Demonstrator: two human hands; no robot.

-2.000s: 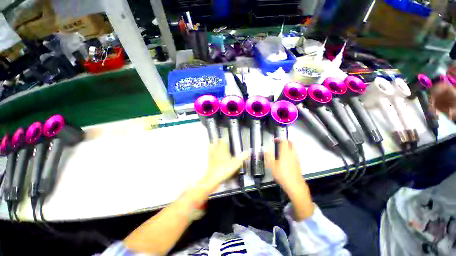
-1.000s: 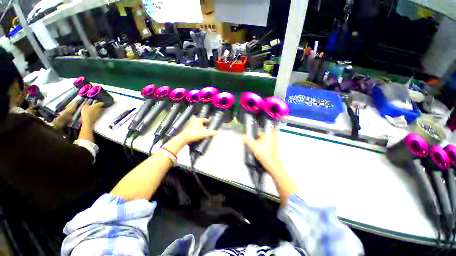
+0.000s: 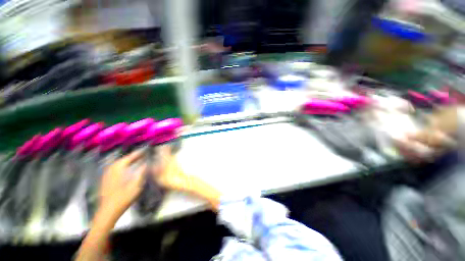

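The frame is strongly blurred. Several grey hair dryers with magenta head rings (image 3: pixel 113 136) stand side by side at the left of the bench. My left hand (image 3: pixel 122 178) lies over the handles near the right end of this row. My right hand (image 3: pixel 171 171) is just right of it, at the handle of the rightmost dryer of the row. The blur and the hands hide the fingers, so I cannot tell whether either hand grips a handle.
The white bench (image 3: pixel 255 153) has a green edge strip. A blue screw bin (image 3: pixel 222 99) stands behind it, beside a pale post (image 3: pixel 182 56). More magenta-ringed dryers (image 3: pixel 329 106) lie at the right, near another person's hand (image 3: pixel 438 132). A red basket (image 3: pixel 130 75) is on the shelf.
The view has swung left and then back to the right. The dryers that stood before the blue bin are now in the left group, and both my hands are there, close together.
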